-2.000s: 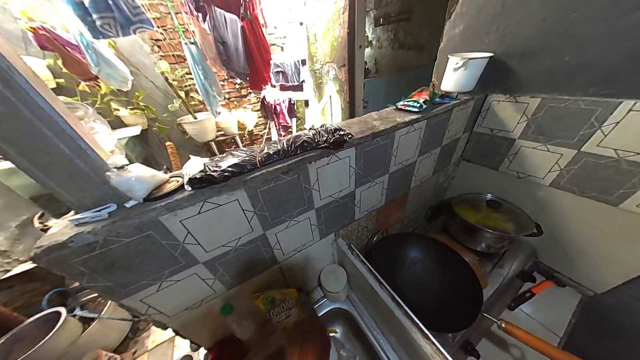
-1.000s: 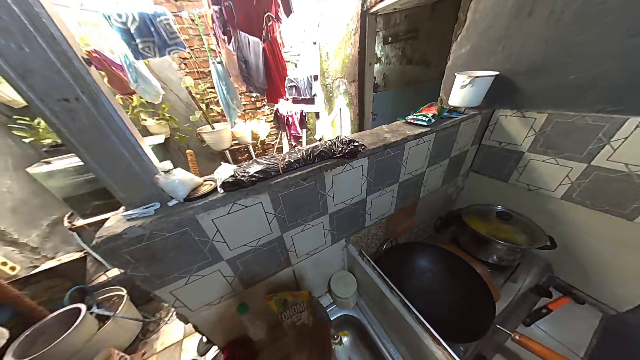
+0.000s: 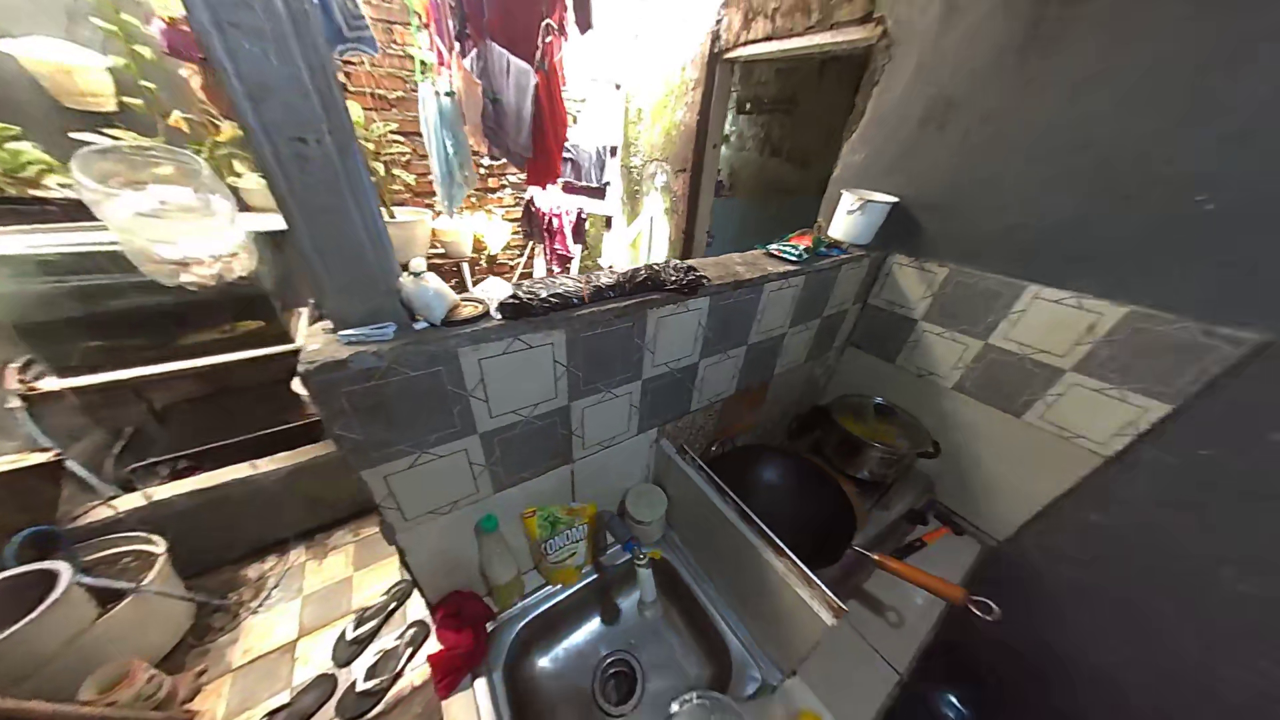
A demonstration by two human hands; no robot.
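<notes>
Neither my left hand nor my right hand shows in the head view. At the lower middle is a stainless steel sink [image 3: 520, 655] with a tap [image 3: 645, 580] at its back. A plastic bottle with a green cap [image 3: 498, 562], a yellow pouch [image 3: 560, 542] and a lidded white container [image 3: 645, 512] stand along its rear rim. A red cloth [image 3: 461, 640] hangs at the sink's left corner. To the right, beyond a low partition, a black wok [image 3: 785, 505] with a wooden handle rests beside a lidded metal pot [image 3: 872, 440]. A clear round item [image 3: 705, 706] is partly cut off at the bottom edge.
A tiled half wall [image 3: 520, 385] carries a black plastic bundle [image 3: 600, 288], a white bag [image 3: 428, 297] and a white bucket [image 3: 860, 216]. An orange-handled tool [image 3: 925, 543] lies by the stove. Sandals [image 3: 385, 665] and pale buckets [image 3: 130, 590] are on the floor at left.
The view has tipped down and swung left, so the sink basin and the floor with sandals now show.
</notes>
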